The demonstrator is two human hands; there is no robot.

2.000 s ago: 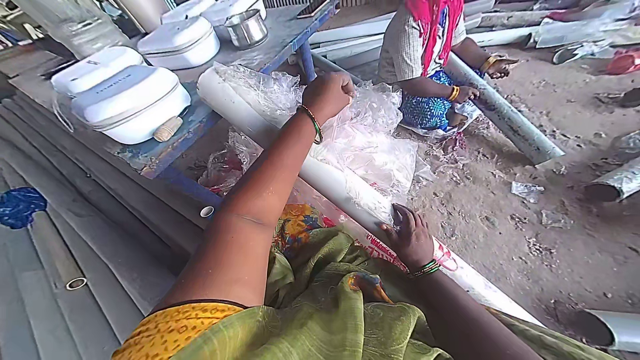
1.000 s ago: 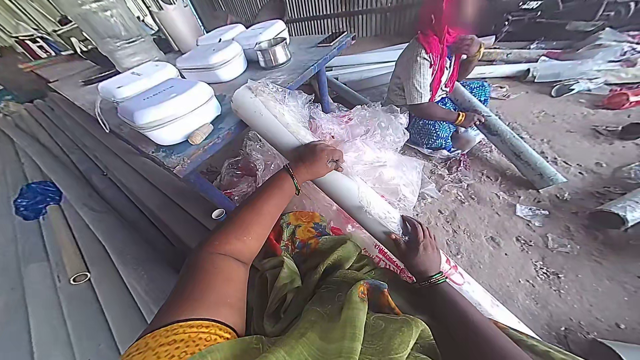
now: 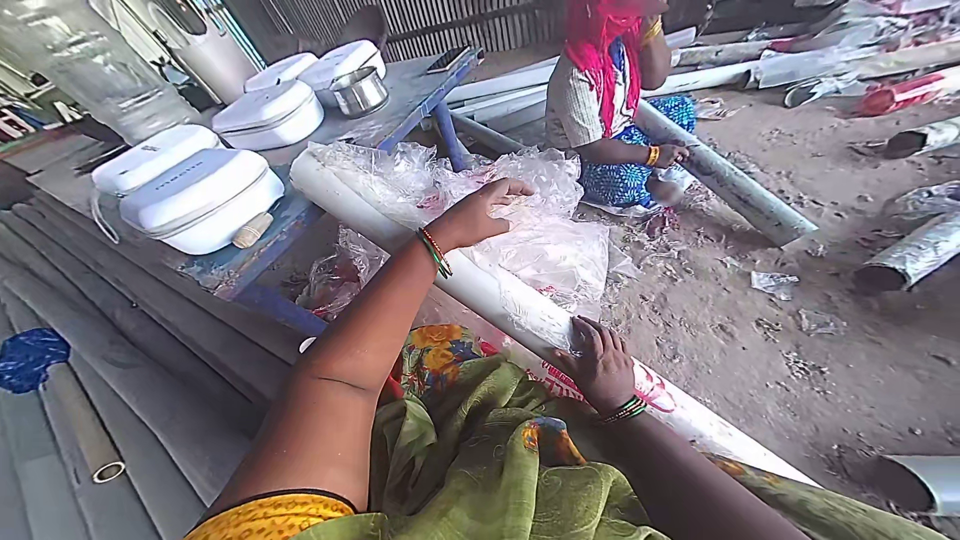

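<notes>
A long white plastic pipe (image 3: 360,206) runs across my lap from the blue table at upper left to the lower right. Thin clear plastic film (image 3: 551,259), partly printed in red, lies bunched behind the pipe and clings to part of it. My left hand (image 3: 487,214) is raised just above the far side of the pipe, over the film, with its fingers apart and nothing seen in it. My right hand (image 3: 596,360) rests over the pipe further down, its fingers wrapped on its top near the red print.
A blue-edged table (image 3: 300,217) holds white cases (image 3: 202,199), a steel cup (image 3: 360,91) and a phone. Grey pipes (image 3: 172,345) lie at the left. A seated person (image 3: 600,105) holds another pipe (image 3: 727,176). More pipes (image 3: 919,251) lie on the dirt floor at the right.
My left hand has come off the pipe, where it lay one second ago, and is now open above the film. My right hand stays on the pipe. The other person's far hand has risen to the head.
</notes>
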